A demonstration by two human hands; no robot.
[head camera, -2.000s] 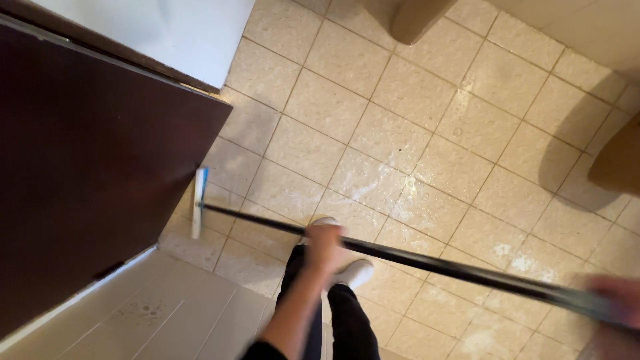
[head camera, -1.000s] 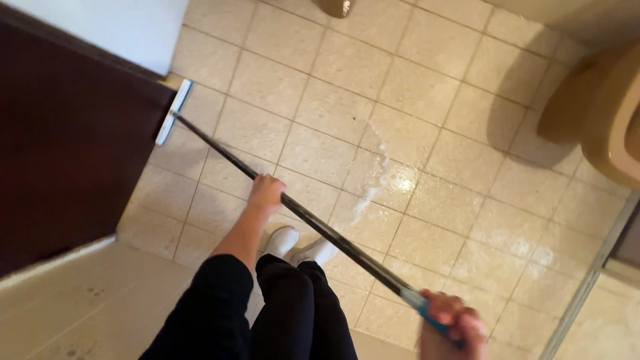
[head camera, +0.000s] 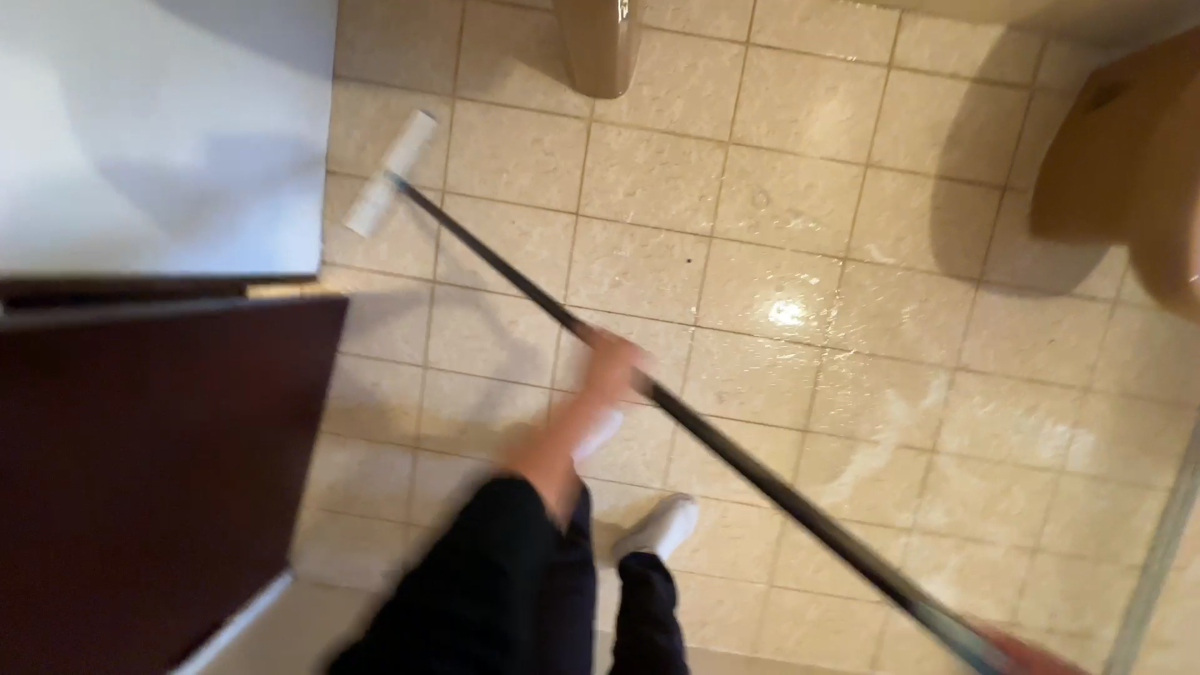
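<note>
A long black pole [head camera: 769, 483] runs diagonally across the view, from the upper left to the lower right corner. At its far end is a narrow white floor-tool head [head camera: 392, 173], over the beige tiles near the white panel's edge. My left hand [head camera: 614, 361] is closed around the middle of the pole, above my white shoes. At the pole's blue-grey near end, my right hand [head camera: 1027, 652] grips it; that hand is blurred and partly cut off by the bottom edge. Whitish wet streaks [head camera: 872, 450] and shiny water lie on the tiled floor [head camera: 647, 173].
A dark brown door or panel [head camera: 150, 469] stands at the left below a white panel [head camera: 159, 131]. The tan base of a fixture [head camera: 600, 47] is at the top. Another tan fixture, apparently a toilet [head camera: 1116, 159], is at the right. A metal strip [head camera: 1162, 544] crosses the floor at lower right.
The tool head has moved away from the dark panel's corner to the tiles beside the white panel. Both hands still hold the pole. My feet are farther apart than a second ago.
</note>
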